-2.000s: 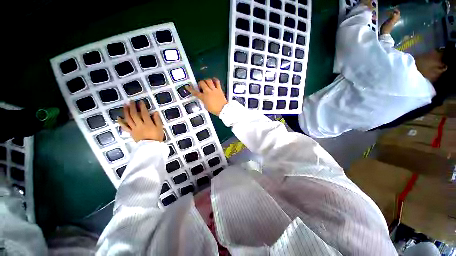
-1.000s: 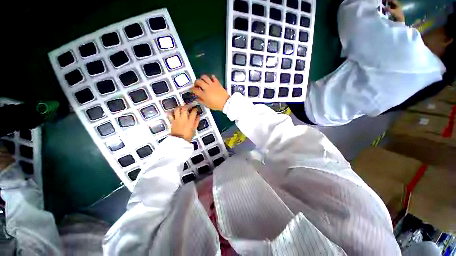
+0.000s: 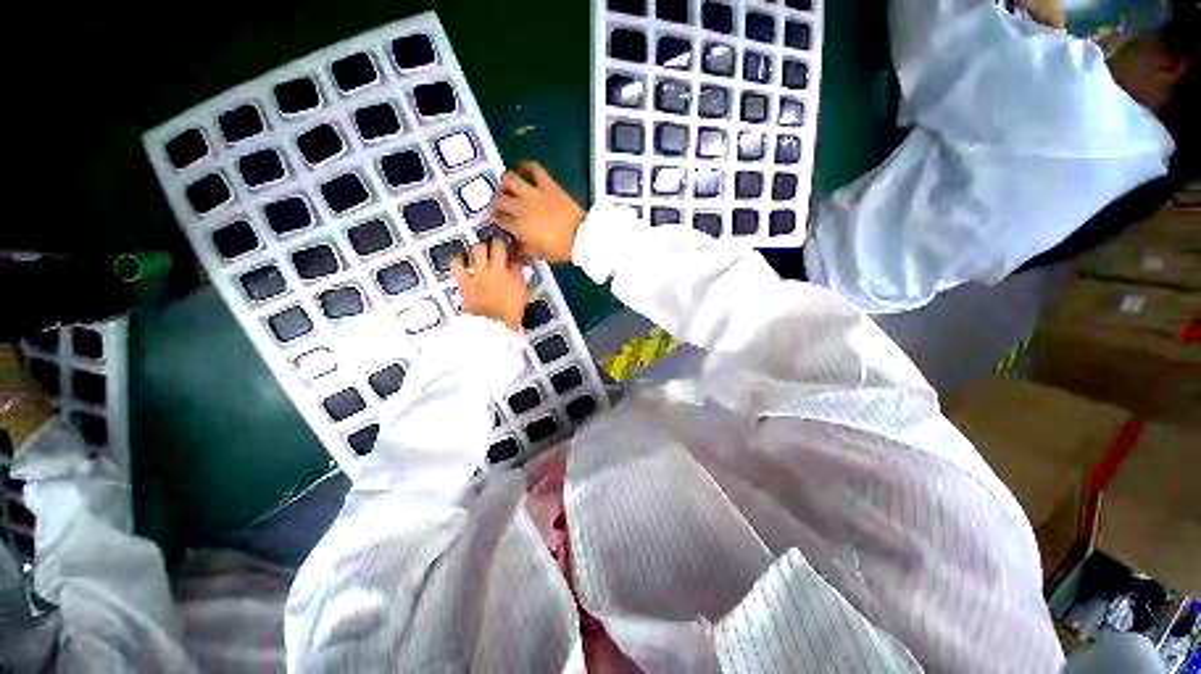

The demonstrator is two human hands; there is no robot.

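A large white pocket tray (image 3: 277,188) lies tilted on the dark green bench (image 3: 198,395). Its rounded-square pockets show dark, glossy units (image 3: 345,192); a few look bright white (image 3: 456,149). My left hand (image 3: 487,281) and my right hand (image 3: 540,215) are close together over the tray's right edge, fingers bent down at one pocket. The fingertips cover that spot, so I cannot tell whether either hand grips a unit. My left sleeve hides part of the tray's near half.
A second white tray (image 3: 705,125) with dark units lies to the right, beside a person in a white smock (image 3: 975,171). Another tray (image 3: 116,395) and a sleeve (image 3: 86,527) are at the left. A green round object (image 3: 142,267) is left of my tray. Cardboard boxes (image 3: 1027,435) stand right.
My left hand has moved right across the tray to beside my right hand. Both hands now sit slightly higher in the picture than one second ago. The view has shifted a little.
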